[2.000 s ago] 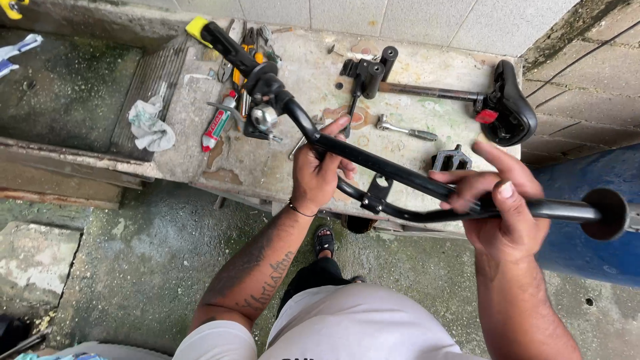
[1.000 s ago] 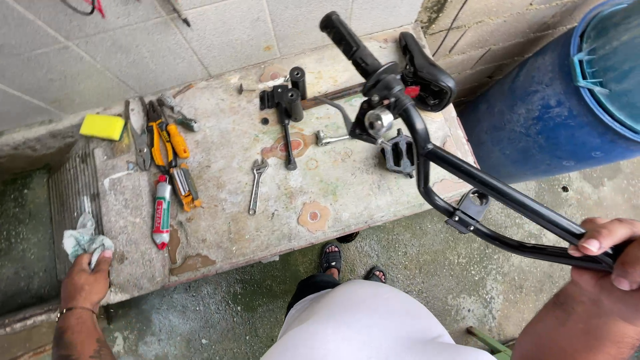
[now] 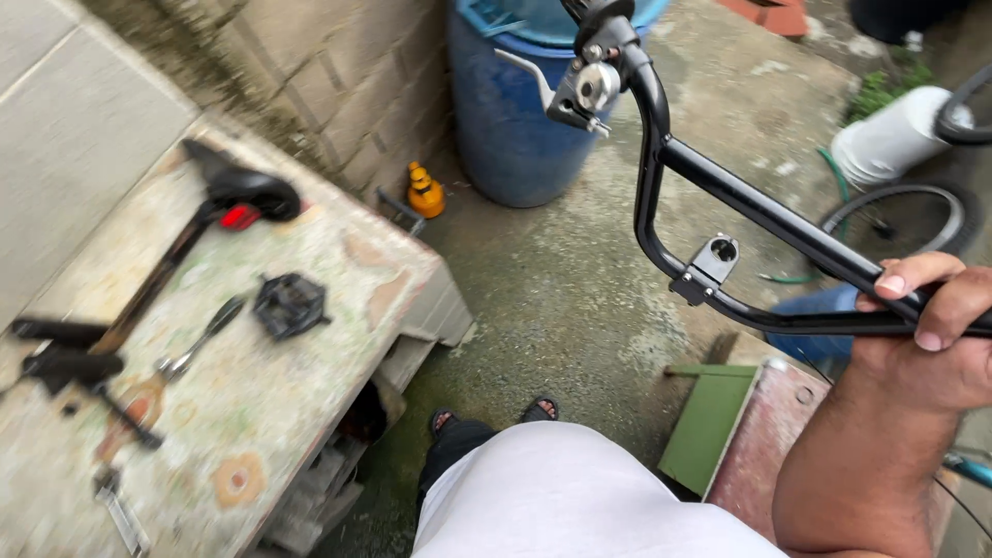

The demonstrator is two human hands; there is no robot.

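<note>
My right hand (image 3: 930,333) is closed around the crossbar and lower tube of a black bicycle handlebar (image 3: 763,205), near the right edge. The bar hangs over the floor beside the workbench. A stem clamp (image 3: 707,267) sits at its middle; a brake lever (image 3: 535,77) with a silver bell (image 3: 597,86) is fixed near the far grip, whose end is cut off by the frame. My left hand is out of view. On the bench lie a saddle (image 3: 252,190) with its seatpost, a black pedal (image 3: 290,306), a ratchet wrench (image 3: 203,339) and a blurred wrench (image 3: 122,511).
The stone bench (image 3: 310,403) fills the left side. Beyond it stand a blue barrel (image 3: 511,116) and a small yellow object (image 3: 425,191). At right are a green and red box-like piece (image 3: 709,430), a white bucket (image 3: 887,136), a wheel (image 3: 949,217) and a green hose (image 3: 837,170).
Two seconds ago both hands were on the handlebar; one second ago my left hand was on a cloth at the sink side. It is now out of frame. The view has swung right.
</note>
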